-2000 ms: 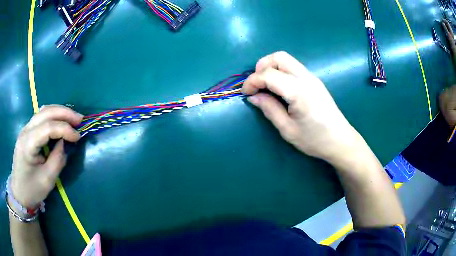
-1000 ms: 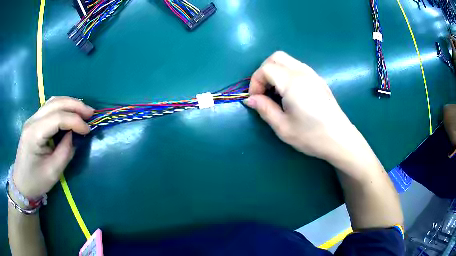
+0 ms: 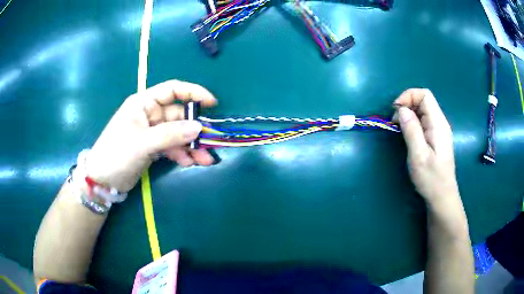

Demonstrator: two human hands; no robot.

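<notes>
A multicolour wire harness [image 3: 270, 131] is stretched across the front, with a white band [image 3: 346, 122] nearer its right end. My left hand [image 3: 143, 123] holds a black connector housing [image 3: 192, 125] at the left end between thumb and fingers, a pale strip showing on it. A black-and-white twisted pair runs along the top of the bundle. My right hand [image 3: 425, 132] pinches the right end; the connector there is mostly hidden by the fingers.
A harness pile [image 3: 244, 14] with dark connectors lies beyond my hands. A single harness [image 3: 492, 115] lies at the right. The green tabletop [image 3: 299, 212] has yellow lines. A pink badge card [image 3: 158, 274] is at the lower edge.
The view has shifted, so things appear farther right. My left hand has turned, bringing its housing into view, and the twisted pair now runs along the top instead of the bottom.
</notes>
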